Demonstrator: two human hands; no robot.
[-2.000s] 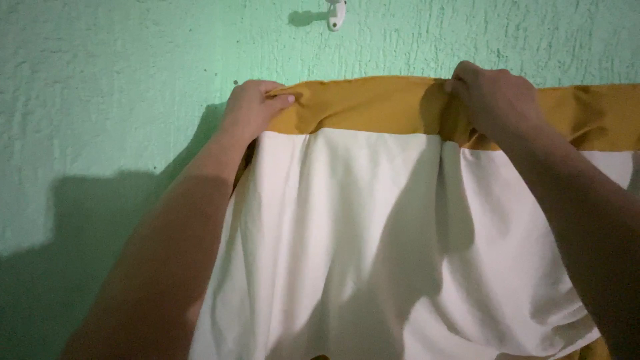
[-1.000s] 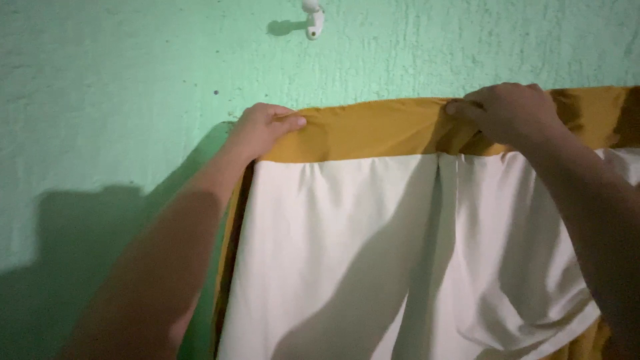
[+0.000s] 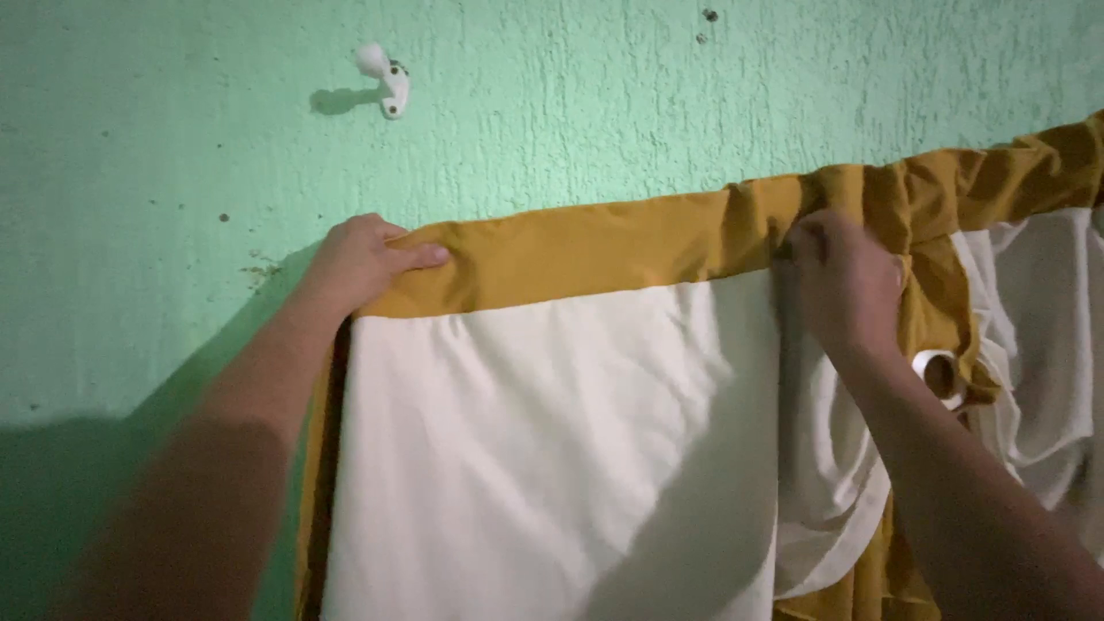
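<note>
A mustard-yellow and white curtain hangs across the view, with a yellow top band [image 3: 586,250] above its white cloth [image 3: 535,431]. My left hand [image 3: 366,259] grips the band's left top corner, thumb in front. My right hand [image 3: 845,276], slightly blurred, pinches the band's gathered part; its fingertips are partly hidden. Beside my right wrist, a white ring [image 3: 940,378] shows among yellow folds. Whether a rod runs inside the band cannot be seen.
A white bracket [image 3: 388,82] is fixed to the rough green wall [image 3: 561,103] above the curtain. Small holes mark the wall at the upper right. More bunched curtain [image 3: 1018,181] extends to the right edge. My arms cast shadows on wall and cloth.
My right hand has moved lower on the band, where the cloth is now bunched. The left hand still holds the corner. The view has shifted, showing more curtain and the white ring at right.
</note>
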